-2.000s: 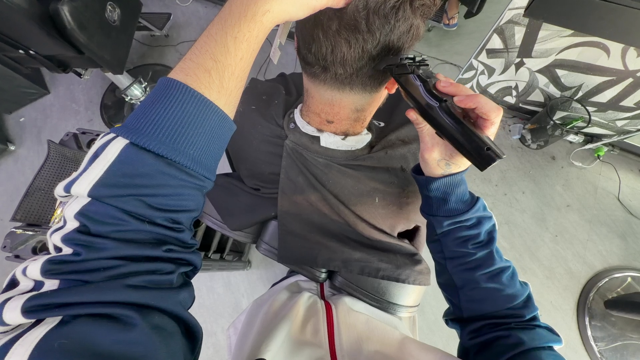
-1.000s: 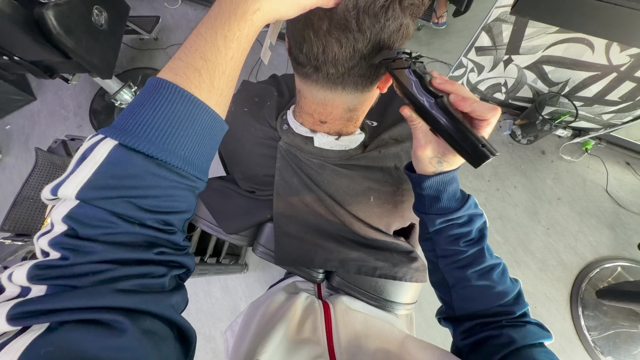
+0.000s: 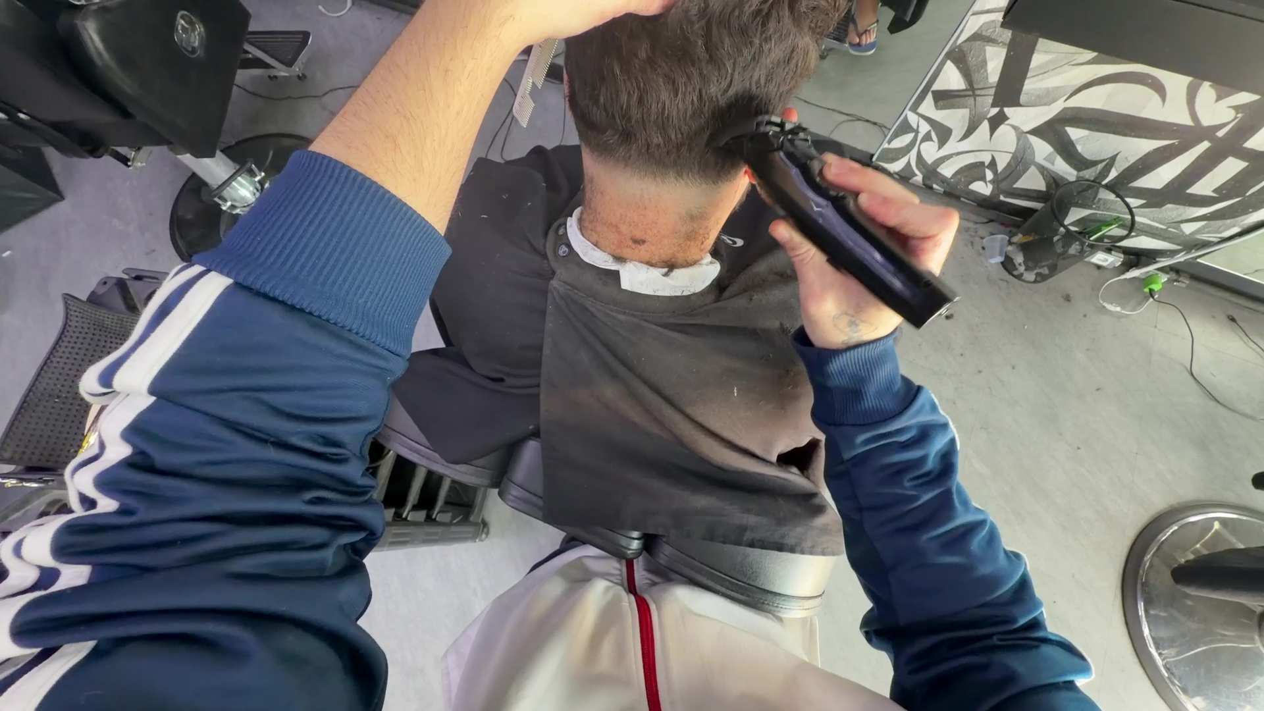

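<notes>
My right hand (image 3: 869, 247) is closed around a black hair clipper (image 3: 839, 222), its blade against the hair low on the right side of a seated person's head (image 3: 681, 89). At the top edge my left hand (image 3: 583, 12) lies on the upper head; its fingers are largely cut off by the frame. A light comb (image 3: 534, 83) hangs down below that hand, but the grip on it is hidden. White neck paper (image 3: 652, 276) circles the neck above a black barber's cape (image 3: 671, 395), which is draped over the person's back and the chair.
A black barber chair (image 3: 148, 69) is at the upper left, a perforated footrest (image 3: 64, 375) below it. At the right are a wire-rimmed bin (image 3: 1047, 232), cables on the floor and a round chrome chair base (image 3: 1195, 612). Someone's sandalled foot (image 3: 862, 30) shows at the top.
The clipper has stayed close to the right side of the head, with only a slight shift. My left hand has remained at the top of the head.
</notes>
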